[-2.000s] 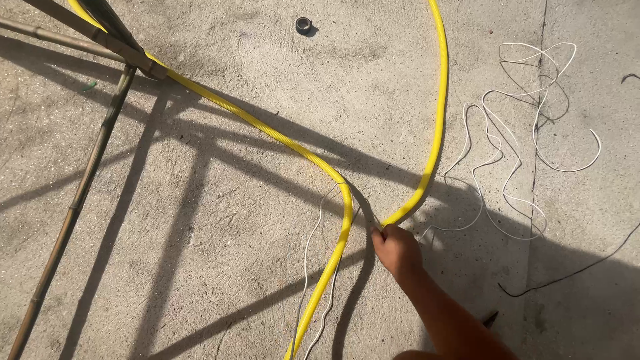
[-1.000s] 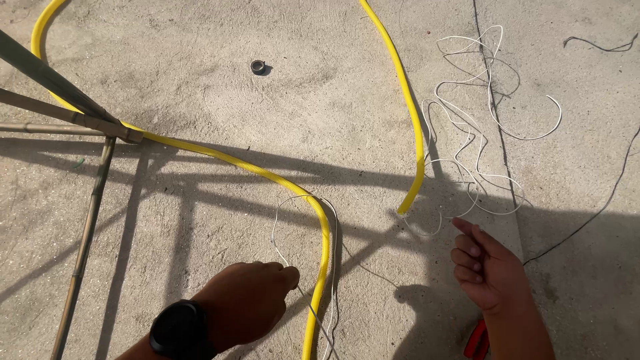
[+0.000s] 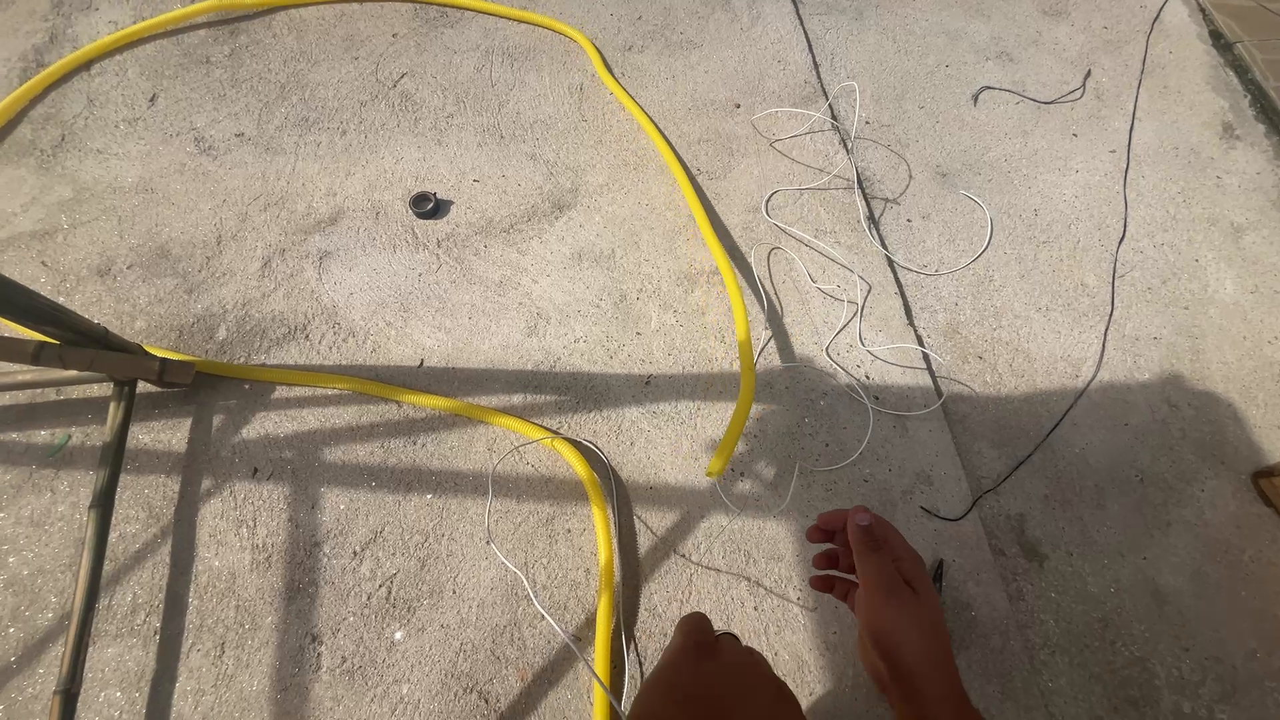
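A yellow corrugated conduit (image 3: 738,300) curves over the concrete, its cut end to the upper left of my right hand. My right hand (image 3: 880,600) is palm inward with fingers loosely curled and apart, and nothing shows in it. My left hand (image 3: 715,672), wearing a ring, is at the bottom edge, knuckles up; its fingertips are hidden. A thin white wire (image 3: 535,600) loops across the conduit's lower run and passes down beside the left hand; whether the hand holds it is unclear. More white wire (image 3: 850,270) lies in loose tangles right of the conduit's end.
Bamboo poles (image 3: 100,520) joined to a wooden bar (image 3: 90,358) stand at the left. A small dark ring-shaped roll (image 3: 424,205) lies inside the conduit's curve. A long black wire (image 3: 1112,300) and a short dark wire (image 3: 1035,98) are at right. A dark tool tip (image 3: 938,574) shows beside my right hand.
My right hand held the conduit near its end two seconds ago, then let go. My left hand came into view and has moved right and down toward the right hand. The view has shifted.
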